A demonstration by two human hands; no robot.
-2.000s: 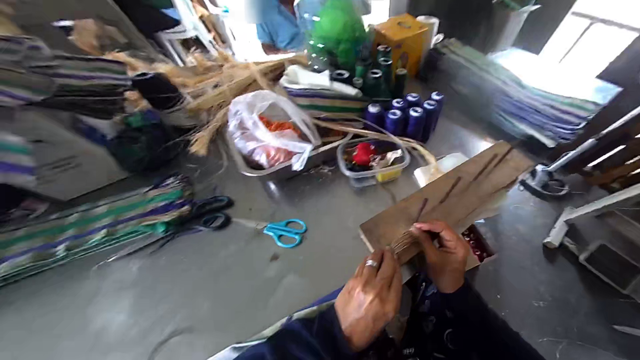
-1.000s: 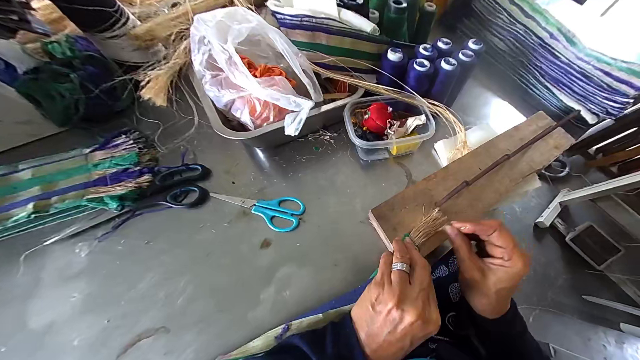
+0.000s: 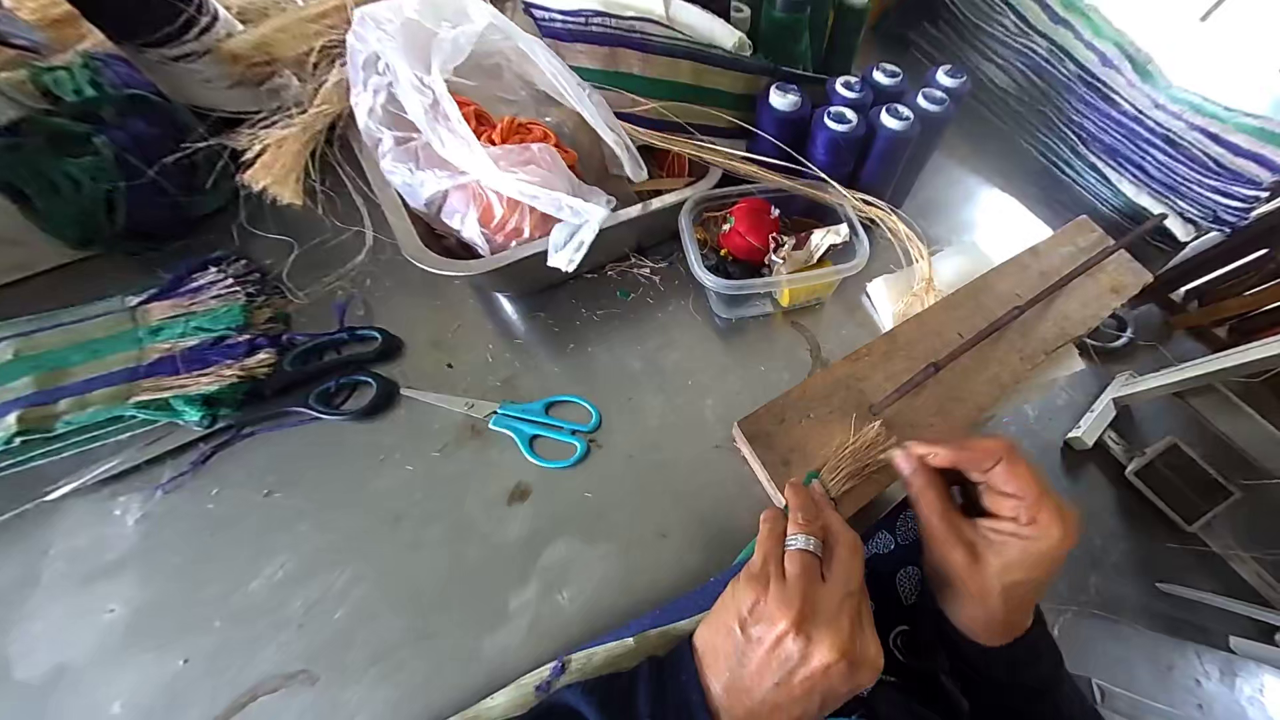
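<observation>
My left hand (image 3: 795, 605), with a ring on one finger, pinches the base of a frayed bundle of tan fibers (image 3: 855, 458) against the near end of a wooden board (image 3: 940, 350). A bit of green shows at my left fingertips. My right hand (image 3: 990, 530) is at the bundle's right edge with thumb and forefinger together, seemingly on a few strands. A thin dark rod (image 3: 1000, 322) lies along the board. Striped woven fabric (image 3: 620, 650) runs under my left forearm. Left of the board lie turquoise-handled scissors (image 3: 545, 425), slightly spread, and black-handled scissors (image 3: 345, 370).
A metal tray (image 3: 440, 262) holds a plastic bag (image 3: 480, 130) with orange material. Beside it are a plastic tub (image 3: 775, 300) with a red ball-shaped item and several purple thread spools (image 3: 835, 145). Fringed striped fabric (image 3: 120, 360) lies left, a fabric stack (image 3: 1150, 120) back right.
The view has moved closer to the board. My left hand stays at the bundle's base, while my right fingers have shifted at its loose end.
</observation>
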